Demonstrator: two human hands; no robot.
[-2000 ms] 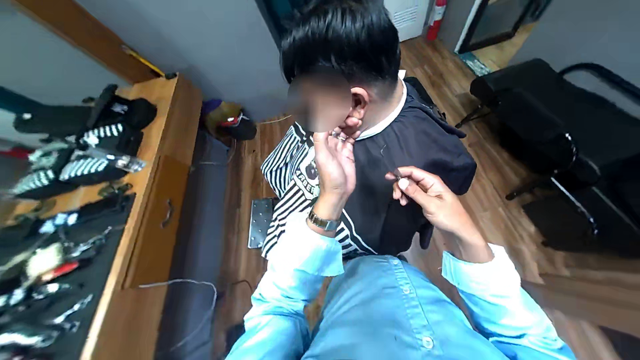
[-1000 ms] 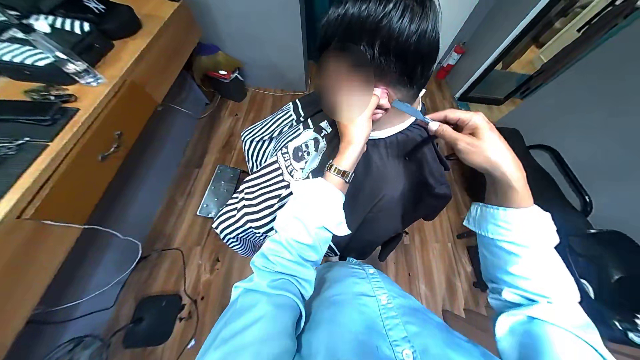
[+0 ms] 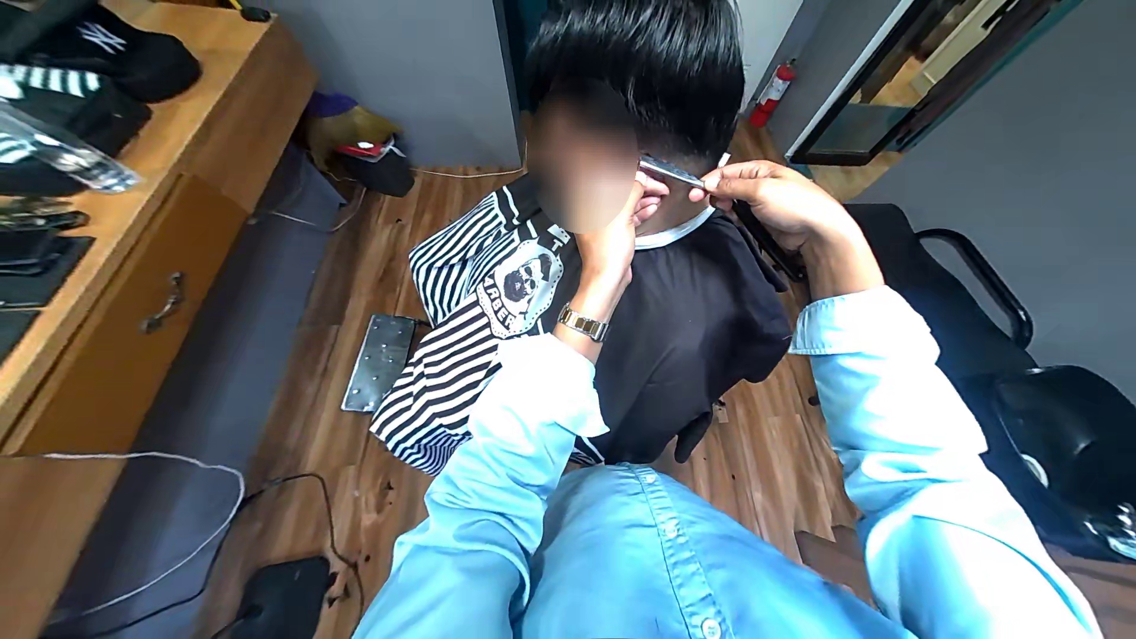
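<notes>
A seated person with dark hair point(image 3: 639, 62) wears a black and striped barber's cape point(image 3: 692, 311) with a white neck strip point(image 3: 676, 229). My right hand point(image 3: 785, 209) grips a straight razor point(image 3: 672, 170), its metal blade pointing left, close behind the person's ear. At the ear and side of the face is my left hand point(image 3: 617, 232), its fingers bent against the ear, which they mostly hide. Whether they pinch the ear cannot be made out. A metal watch sits on my left wrist.
On the left stands a wooden counter point(image 3: 222, 98) with caps and dark cases. A metal footrest point(image 3: 380, 362) juts out beside the cape. Cables point(image 3: 240, 497) lie at lower left. A black chair point(image 3: 941, 293) is at right; a fire extinguisher point(image 3: 772, 93) stands behind.
Since two seconds ago, my right hand has moved up from beside the cape to behind the ear with the razor. The view has shifted. My left hand remains by the ear.
</notes>
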